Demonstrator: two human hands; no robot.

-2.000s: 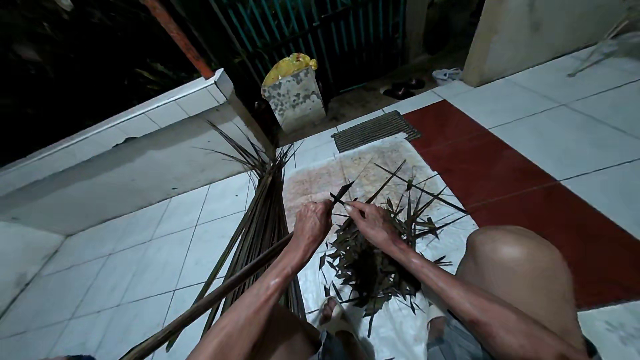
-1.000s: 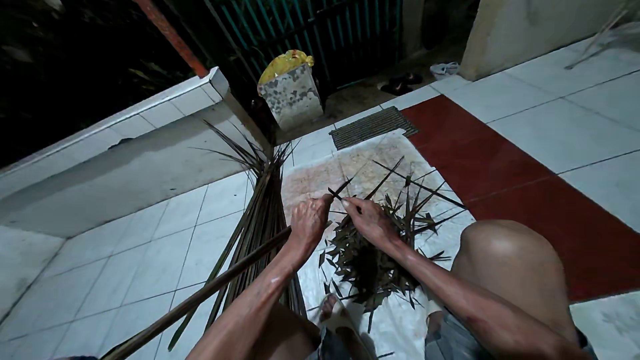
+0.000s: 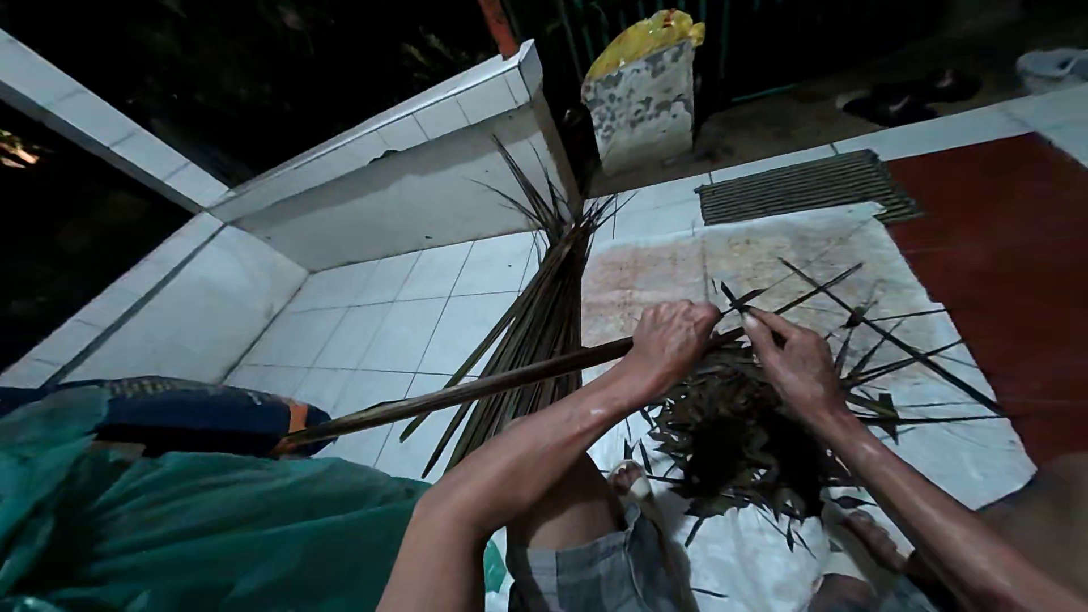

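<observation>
A long brown palm frond [image 3: 476,389] runs from the lower left up through my left hand [image 3: 676,340], which is closed around it. Close on the right, my right hand [image 3: 790,353] pinches a dark narrow leaf strip [image 3: 738,299] between thumb and fingers; whether it also holds a blade cannot be told. Below both hands lies a heap of short dark leaf pieces [image 3: 722,425] on a stained white sheet [image 3: 646,272]. Several long thin strips [image 3: 901,340] cross each other to the right of the heap. Left of my hands, a bundle of long dried leaf strips [image 3: 544,340] rests on the tiles.
Green plastic [image 3: 212,510] and a dark blue item [image 3: 187,416] are at the lower left. A low white wall [image 3: 408,187] bounds the tiled floor [image 3: 382,323]. A ribbed mat [image 3: 790,187] lies beyond the sheet, near a pillar stub [image 3: 646,110] topped with yellow plastic and some footwear [image 3: 901,100].
The view has swung to the left, bringing the green plastic and dark blue item into sight. Both hands stay close together at the frond, above the leaf heap.
</observation>
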